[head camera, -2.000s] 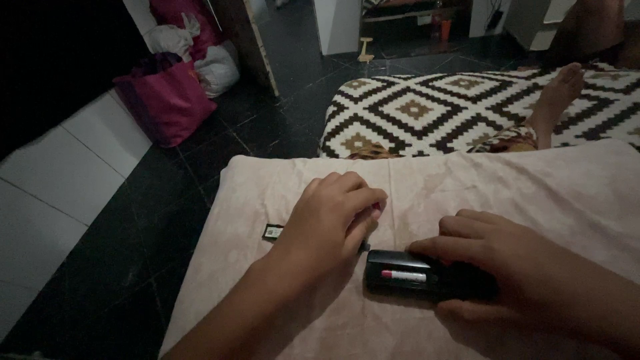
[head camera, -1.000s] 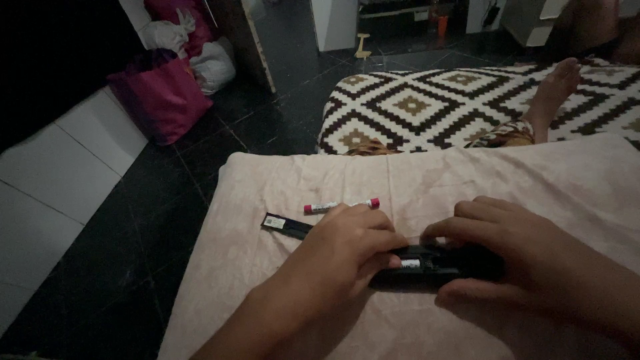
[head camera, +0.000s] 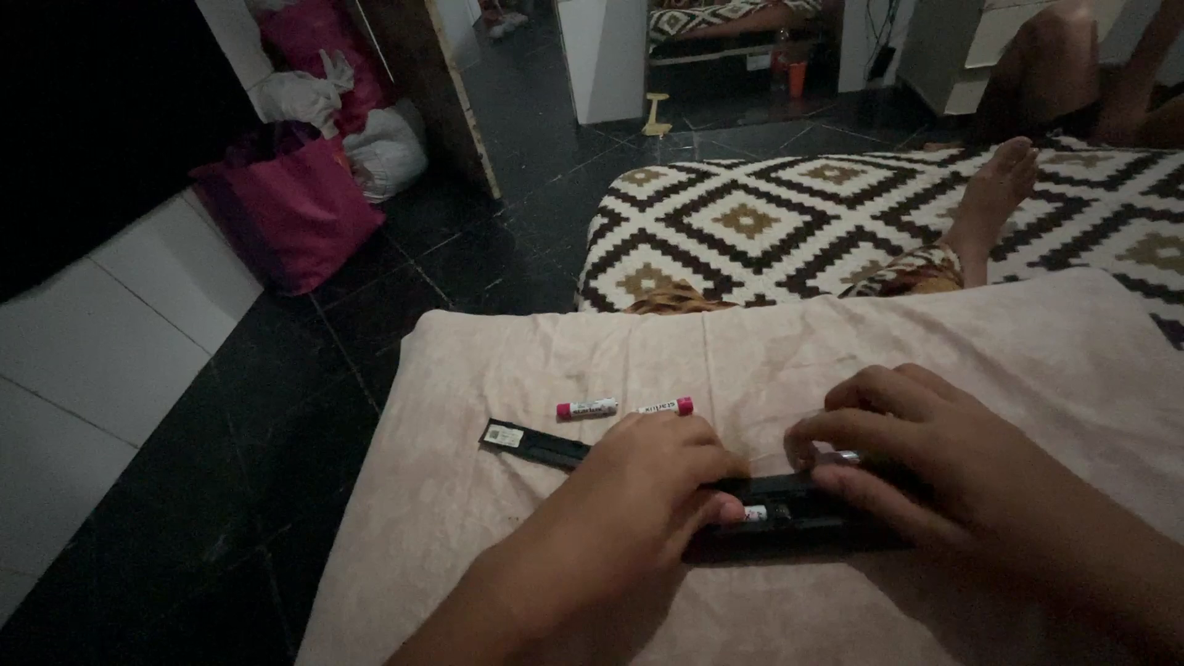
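A black battery-powered device (head camera: 795, 546) lies on the pink blanket with its battery compartment uncovered and a white battery (head camera: 756, 513) inside. My left hand (head camera: 647, 481) grips the device's left end, its thumb beside that battery. Above the right part of the compartment, my right hand (head camera: 897, 453) holds a small silvery battery (head camera: 844, 457) between fingertips, partly hidden and blurred. Two pink-ended white batteries, one on the left (head camera: 586, 409) and one on the right (head camera: 668, 406), rest on the blanket beyond my left hand. A narrow black cover (head camera: 532, 446) with a white label lies left of that hand, its right end hidden.
Beyond the pink blanket (head camera: 462, 370) is a patterned bedspread (head camera: 786, 222) with a person's bare foot (head camera: 997, 199) on it. Magenta and white bags (head camera: 296, 213) stand on the dark tiled floor at the left. A yellow object (head camera: 657, 116) is on the floor farther back.
My right hand has lifted off the device's right part. The pink-ended batteries that lay end to end a second ago are now apart. The compartment shows open more widely than before.
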